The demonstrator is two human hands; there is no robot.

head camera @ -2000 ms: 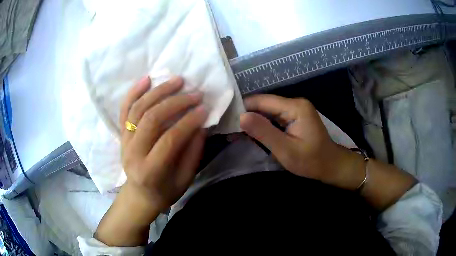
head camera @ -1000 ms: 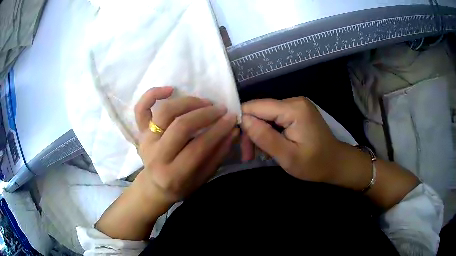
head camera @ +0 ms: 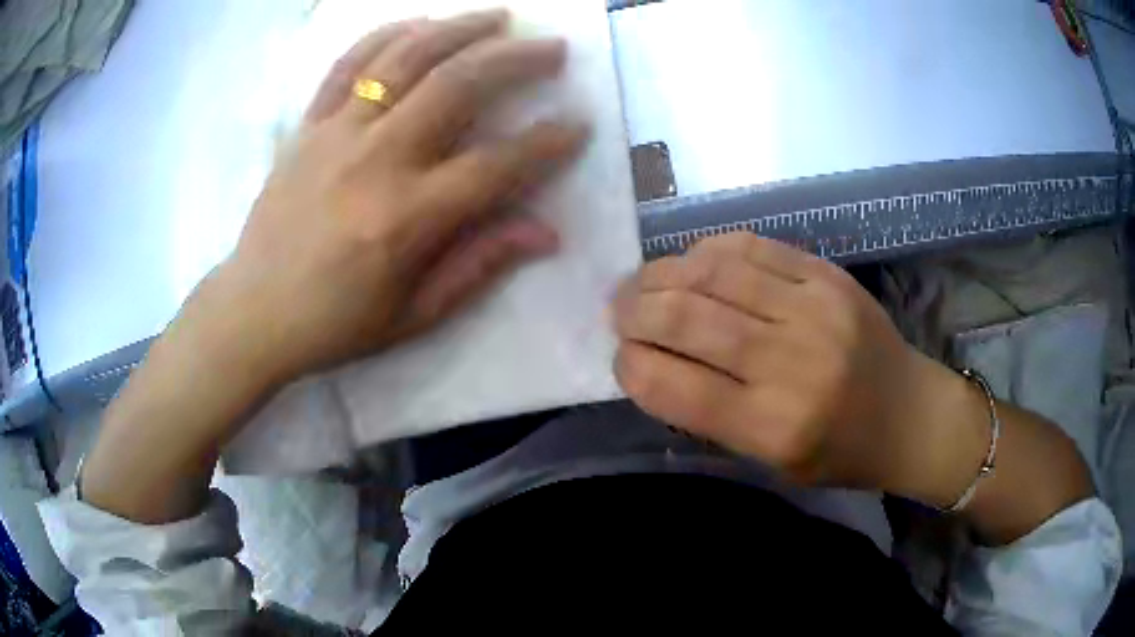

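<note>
A smooth white fabric panel [head camera: 498, 355] lies over the white table and its front edge, with its near end above my lap. My left hand [head camera: 411, 174] lies flat on top of the panel, fingers spread and slightly blurred, a gold ring on one finger. My right hand [head camera: 759, 355] pinches the panel's right edge near its lower corner, fingers curled. The fingertips' underside and the panel's underside are hidden.
A grey ruled strip [head camera: 871, 222] runs along the table's front edge. A small brown patch [head camera: 652, 171] lies behind it. Greenish-grey folded pieces [head camera: 56, 56] are at the upper left. Pale cloth pieces [head camera: 1039, 373] hang below the edge at right. A blue cord is at far left.
My left hand has moved up and away from the right hand onto the panel's upper part. The panel's lower end now lies flatter and wider. The ruler and brown patch appear lower and further right.
</note>
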